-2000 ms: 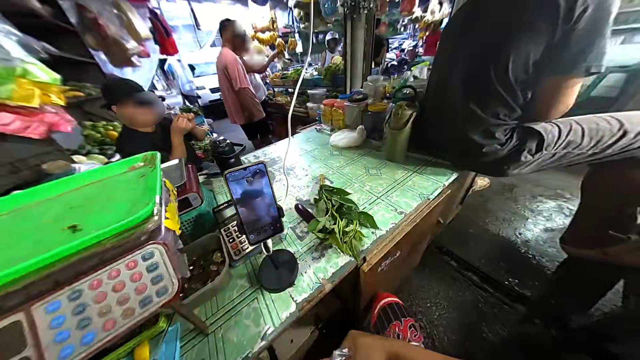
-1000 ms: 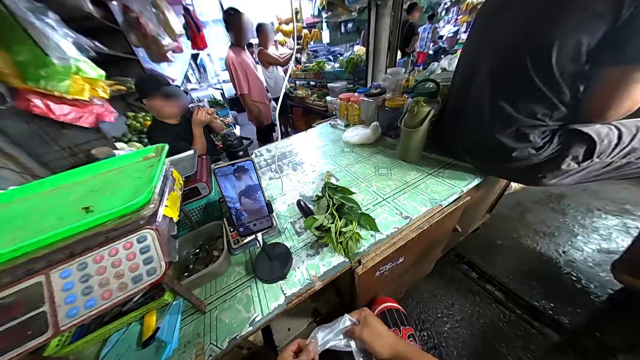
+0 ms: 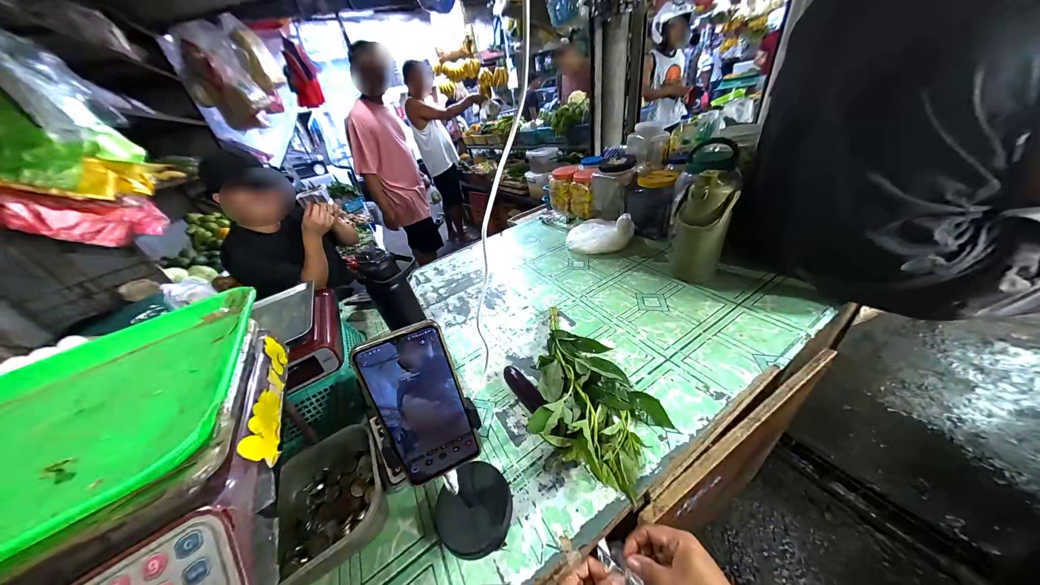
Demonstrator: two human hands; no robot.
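Note:
At the bottom edge of the head view, my right hand (image 3: 674,555) pinches a clear plastic bag (image 3: 611,557). My left hand (image 3: 587,571) is mostly cut off by the frame beside it, its fingertips at the same bag. Just beyond them, a bunch of leafy greens (image 3: 597,398) lies on the green patterned tabletop (image 3: 699,325). A dark purple eggplant (image 3: 524,388) lies against its left side. To the left, a smartphone (image 3: 418,402) stands in a holder with a round black base (image 3: 473,510).
A coin tub (image 3: 374,520) and a weighing scale with a green tray (image 3: 122,414) stand at left. Lidded jars (image 3: 613,191), a knotted white bag (image 3: 600,236) and a green container (image 3: 700,231) are farther back. A person in black (image 3: 877,162) is close at right; others stand beyond the counter.
Both hands have moved lower in view with the clear plastic bag, which shows more fully one second ago. Two seconds ago only one hand showed at the bottom edge. The view has shifted slightly.

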